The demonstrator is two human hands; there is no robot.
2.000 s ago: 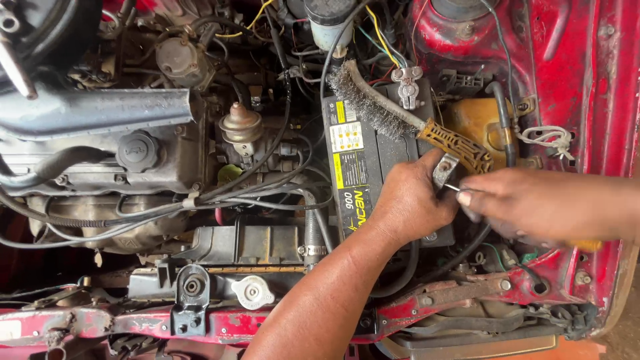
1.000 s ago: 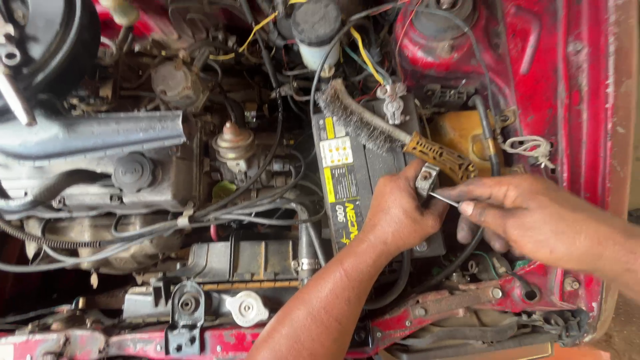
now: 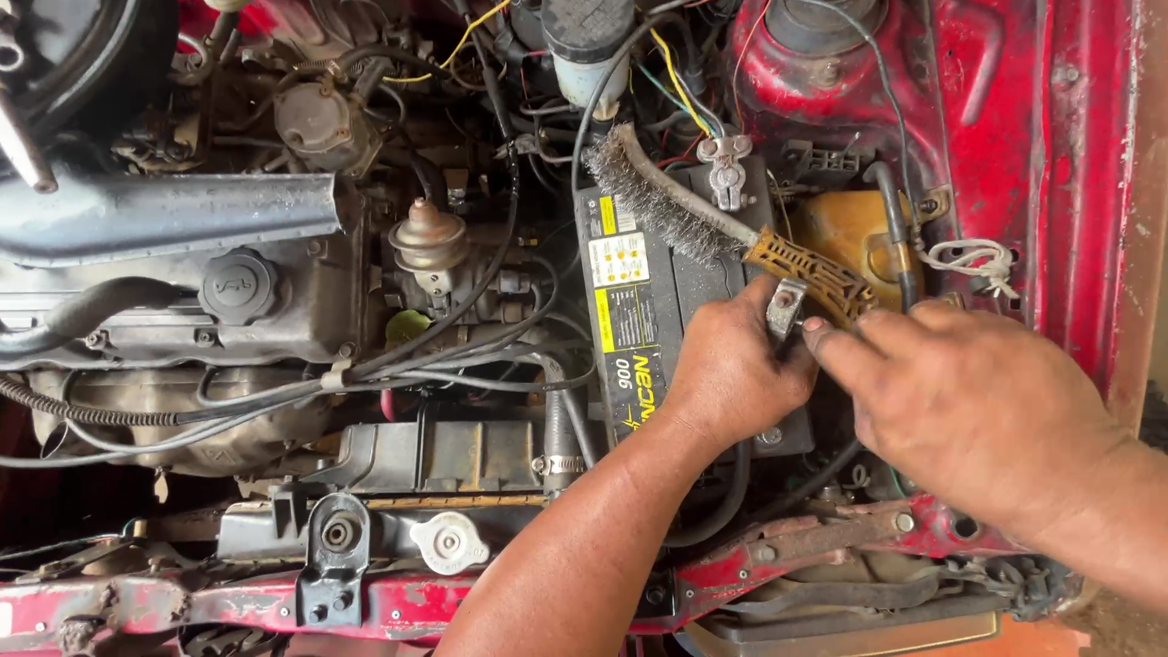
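Over the front part of the black car battery (image 3: 639,301), my left hand (image 3: 744,365) grips a metal battery terminal clamp (image 3: 785,306) whose upper end shows above the fingers. Beside it, my right hand (image 3: 967,401) is closed on a thin metal tool, mostly hidden by the fingers, with its end against the clamp. A wire brush (image 3: 675,201) lies across the battery, bristles toward the rear; its worn yellow-brown handle (image 3: 808,274) reaches behind my hands. Another terminal clamp (image 3: 727,173) with wires sits at the battery's rear end.
The engine's valve cover (image 3: 182,301) and looped cables (image 3: 474,365) lie to the left. A radiator cap (image 3: 449,542) and the red front crossmember (image 3: 411,607) are nearest. A fluid reservoir (image 3: 589,55) stands behind the battery. A yellowed plastic tank (image 3: 844,237) and red inner fender (image 3: 995,182) are at right.
My left hand stays on the clamp. My right hand has shifted and now covers most of the thin tool, whose shaft showed more plainly one second ago.
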